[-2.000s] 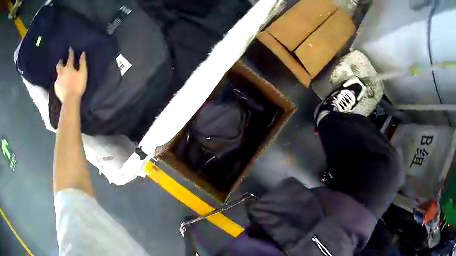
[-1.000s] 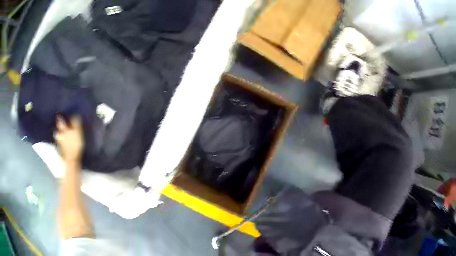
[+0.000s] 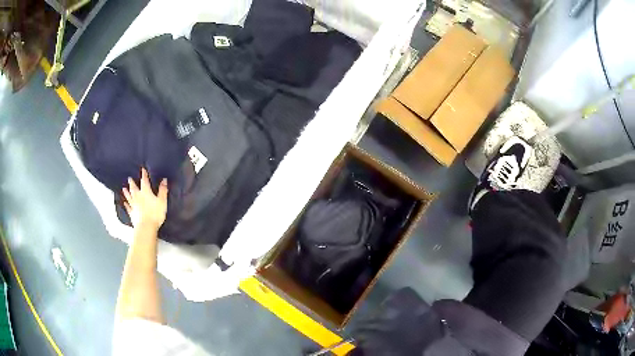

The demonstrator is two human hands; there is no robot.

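Note:
My left hand (image 3: 147,201) lies on the dark sewn pieces in the white-lined bin, fingers spread, at the near edge of a navy piece (image 3: 125,135) with a small white tag. I cannot see it grip anything. A dark grey piece (image 3: 226,146) with a white label and a black label lies beside it. More black pieces (image 3: 299,62) fill the rest of the white-lined bin (image 3: 278,188). My right hand is not in view. A dark fabric piece (image 3: 400,327) lies over my lap at the bottom edge.
An open cardboard box (image 3: 299,300) with dark pieces inside stands beside the bin. Another cardboard box (image 3: 445,97) with its flaps folded over is behind it. My shoe (image 3: 507,170) rests on a pale speckled pad. An orange-red fitting (image 3: 615,311) is at the right.
The view has shifted, so the bin and boxes appear further right, with more of the bin showing. My left hand stays on the navy piece, now at its near edge.

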